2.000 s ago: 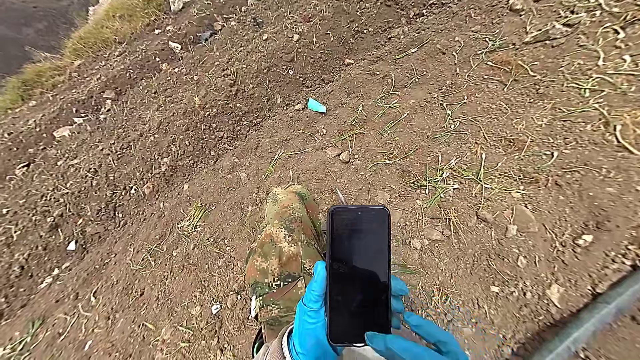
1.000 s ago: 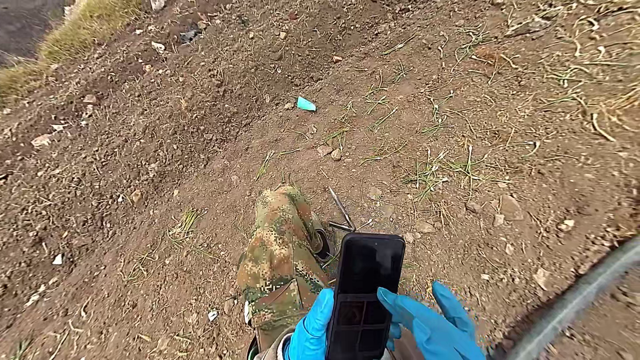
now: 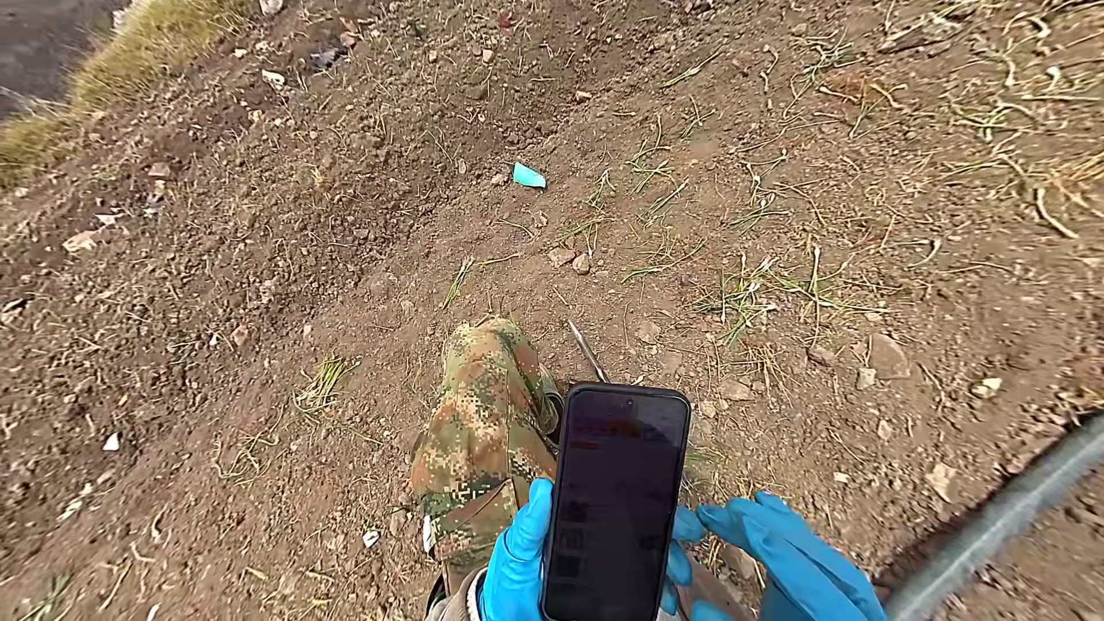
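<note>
My left hand [image 3: 516, 559], in a blue disposable glove, holds a black smartphone [image 3: 614, 509] upright at the bottom centre, thumb on its left edge and fingertips around its right edge. The screen is dim, with faint content on it. My right hand [image 3: 798, 561], gloved in the same blue, is just right of the phone with its fingers partly bent and nothing seen in them. Behind the phone lies a thin metal rod or tool [image 3: 588, 350] on the soil, its lower end hidden by the phone. My knee in camouflage trousers [image 3: 483, 414] shows left of the phone.
Sloping brown soil carries small stones [image 3: 888, 357] and scattered uprooted green stems [image 3: 742, 297]. A turquoise scrap [image 3: 528, 176] lies ahead. At the lower right runs a grey pipe or hose [image 3: 1000, 526]. Dry grass [image 3: 155, 43] edges the slope at the upper left.
The phone's black screen came to show dim content. My right hand, whose finger was over the screen one second ago, is now off to the phone's right.
</note>
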